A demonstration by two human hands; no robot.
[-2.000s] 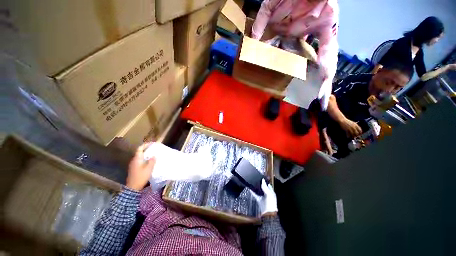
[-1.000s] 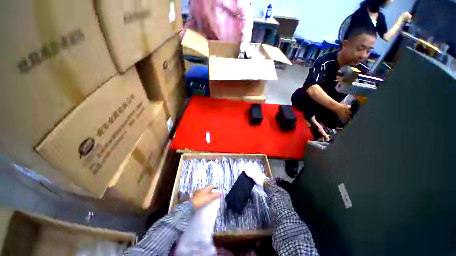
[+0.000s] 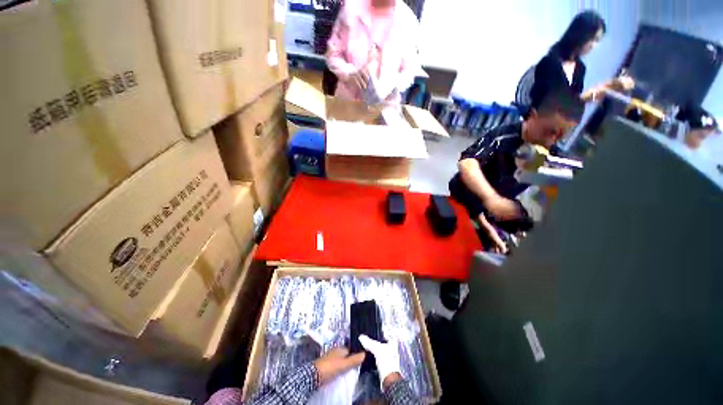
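Note:
The parts carton [image 3: 422, 336] lies open at my lap, with rows of bagged parts [image 3: 305, 304] in it. My gloved right hand [image 3: 382, 357] is shut on a black flat part [image 3: 365, 320] above the rows; it may be more than one. My bare left hand [image 3: 337, 364] is at the part's lower left end, its fingertips close to or touching it. A whitish plastic bag [image 3: 339, 387] hangs below my left hand and seems held in it; the fingers' grip is partly hidden.
Two black stacks [image 3: 396, 207] and a small white strip [image 3: 320, 240] lie on the red table [image 3: 349, 217]. Tall cartons [image 3: 166, 229] stand left, a grey-green casing [image 3: 602, 277] right. Beyond are an open carton [image 3: 372, 138], a person in pink [image 3: 372, 47] and a seated person in black [image 3: 495, 174].
The view has shifted. My hands have come together low over the carton, and the black part is now upright in the view. The pink-clad person's hands have risen above the far carton.

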